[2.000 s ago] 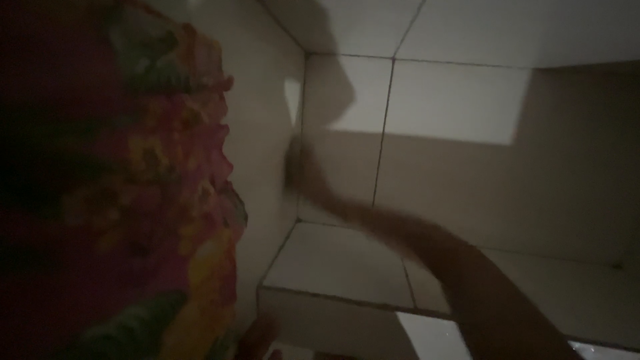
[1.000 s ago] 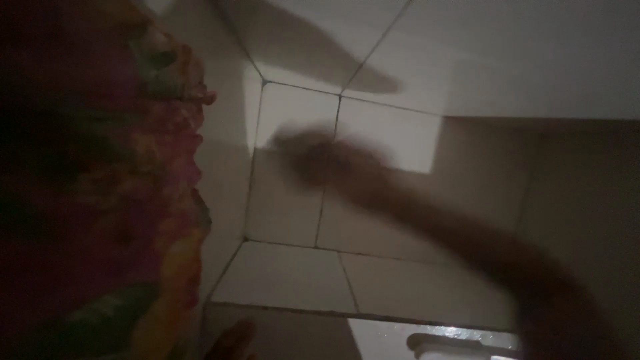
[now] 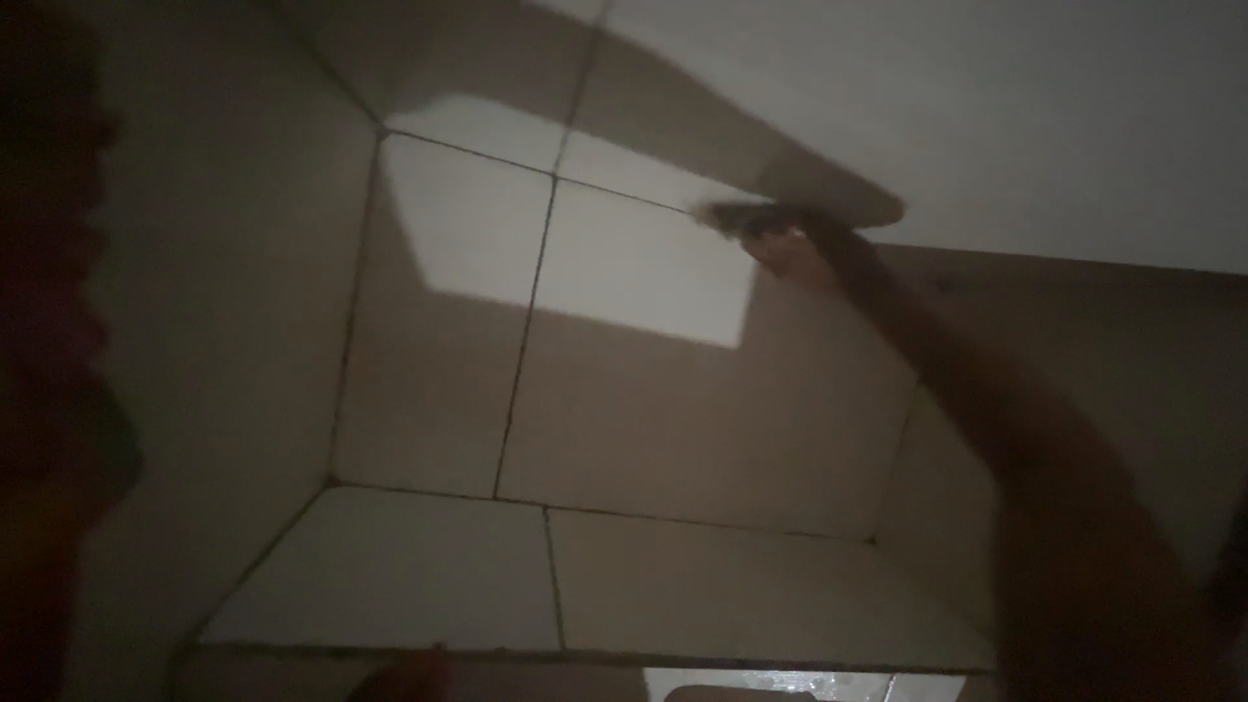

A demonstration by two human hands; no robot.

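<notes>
My right hand (image 3: 790, 249) reaches in from the right, dim and blurred, its fingers closed around a small brush-like thing (image 3: 736, 216). That thing is at the upper joint of the tiled back wall (image 3: 682, 419) of a recess; its exact kind cannot be told. A long shadow of the hand and arm falls on the tiled surface above. Only a dark part of my left hand (image 3: 409, 675) shows at the bottom edge, by the front edge of the lower tiles. What it holds or touches is hidden.
Pale tiled side walls (image 3: 224, 292) close the recess at left and right. A tiled ledge (image 3: 390, 565) runs along its bottom. Floral cloth (image 3: 49, 341) hangs at the far left. Below the ledge, a brightly lit wet surface (image 3: 780, 680) shows. A patch of light lies on the back wall.
My right hand has moved from the left corner of the recess across the back wall to its upper right part. The view has shifted, and less of the floral cloth shows.
</notes>
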